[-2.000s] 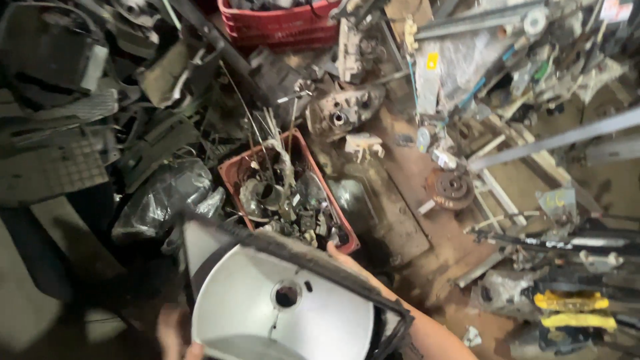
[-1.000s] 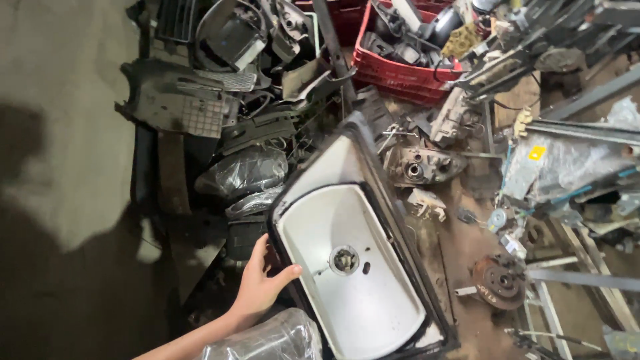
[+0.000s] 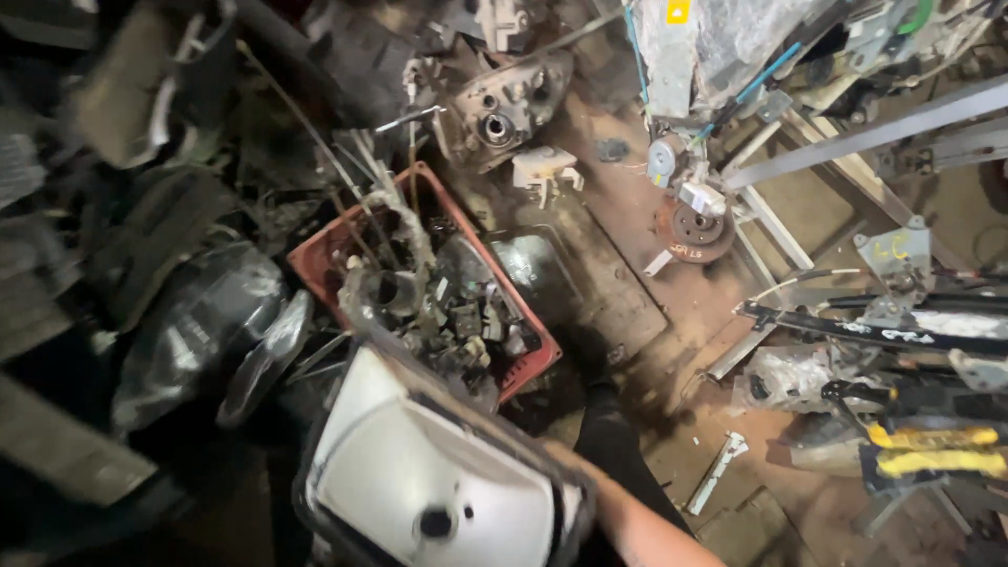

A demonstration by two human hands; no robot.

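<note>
A car headlight housing (image 3: 441,480) with a silvery reflector bowl, a round hole in it and a dark rim fills the lower middle of the head view. My right forearm (image 3: 630,512) comes in from the bottom right and passes behind the housing's right edge, which hides the hand itself. No part of my left hand shows. Just beyond the housing stands a red plastic crate (image 3: 531,370) filled with small metal and plastic car parts (image 3: 465,315). At the crate's left lie clear plastic-wrapped parts (image 3: 205,331).
A dirty metal assembly (image 3: 500,118) lies beyond the crate. A rusty brake disc (image 3: 694,228) is right of it, near metal frame bars (image 3: 866,138). Yellow-marked parts (image 3: 937,449) lie at the lower right, dark plastic trim (image 3: 150,228) at the left. My dark-clothed leg (image 3: 610,441) is beside the housing.
One second ago my left hand gripped the housing's left edge; now it is out of sight, and my right forearm has come in at the right. The view has shifted considerably.
</note>
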